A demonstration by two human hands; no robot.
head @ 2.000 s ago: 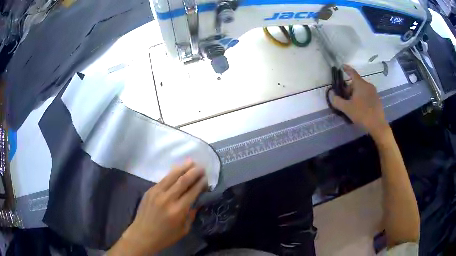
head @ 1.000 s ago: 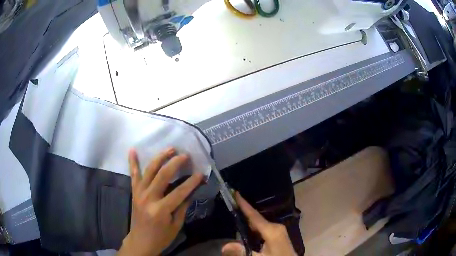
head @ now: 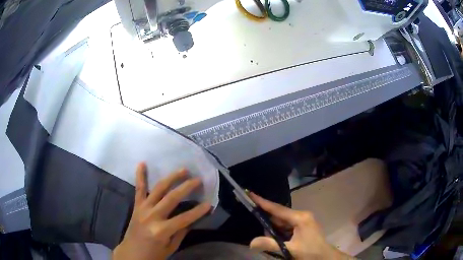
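Observation:
The garment panel (head: 71,188) is dark grey with a short straight pocket line. A pale grey-white facing (head: 117,137) with a curved right end lies on it, at the table's front edge. My left hand (head: 165,213) lies flat on the curved end, fingers spread, holding nothing between them. My right hand (head: 299,231) holds the black-handled scissors (head: 243,198), whose blades point up and left and lie at the cloth's curved edge. How far the blades are open is hard to tell. The handle loops are largely hidden by my hand.
The white sewing machine table (head: 218,56) has a grey front edge with a ruler scale (head: 304,104). The presser foot area and dark knob (head: 183,40) stand at upper left. Yellow-and-green-handled scissors (head: 276,9) lie under the machine head. Dark cloth (head: 421,203) hangs at right.
My right hand has taken the black scissors from the table's right side down to the cloth edge. Since one second ago the blades have moved slightly right. My left hand's fingers have spread on the cloth.

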